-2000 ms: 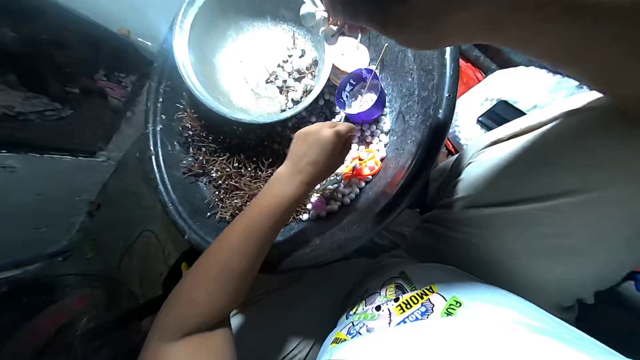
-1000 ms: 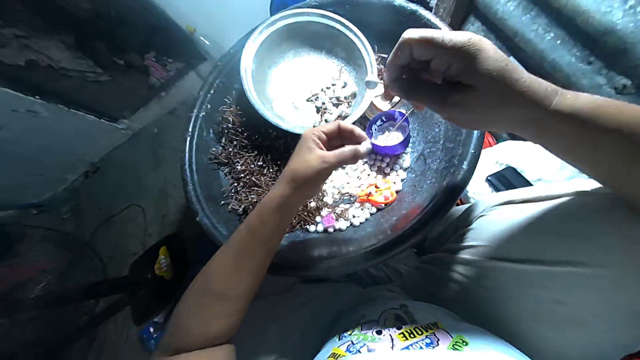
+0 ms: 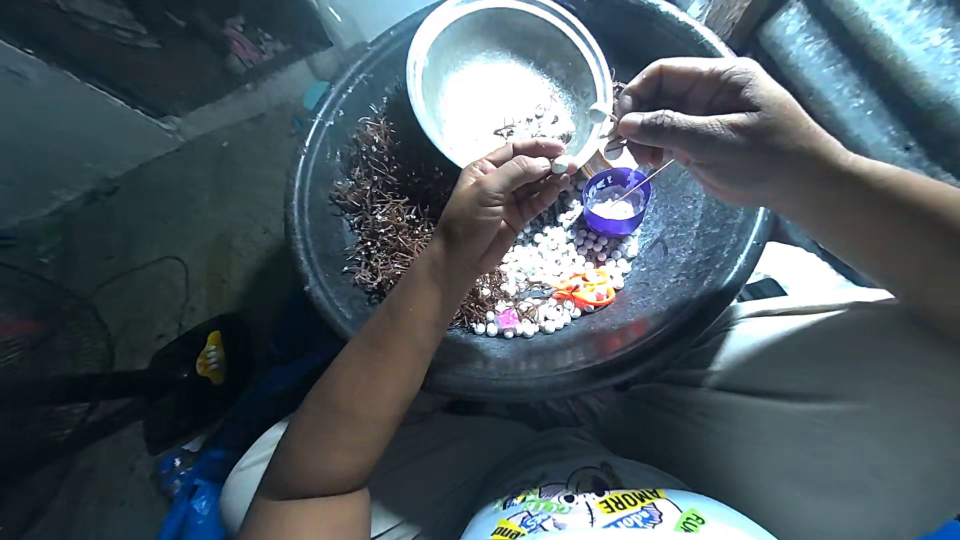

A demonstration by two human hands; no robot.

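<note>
Between the thumb and fingers of my left hand (image 3: 506, 195) is a small white ball (image 3: 560, 165), over the edge of the metal bowl (image 3: 416, 82). My right hand (image 3: 697, 124) pinches thin brown stems with white balls (image 3: 599, 112) on them, right of the bowl. Below it stands a purple cup (image 3: 615, 226) of white paste, with a thin stick (image 3: 645, 182) leaning in it. Loose white balls (image 3: 555, 247), a pair of orange-handled scissors (image 3: 589, 289) and a pink piece (image 3: 508, 319) lie in the black basin (image 3: 690, 247). Brown wiry stems (image 3: 382, 225) are heaped at its left.
The basin stands against my legs. A fan (image 3: 52, 345) and a blue plastic bag (image 3: 196, 506) are at the lower left. Corrugated sheets (image 3: 862, 90) are at the upper right, and a dark flat object (image 3: 761, 289) lies beside my leg.
My right hand has moved from above the bowl's edge to the right of the bowl, near the purple cup. The view has shifted.
</note>
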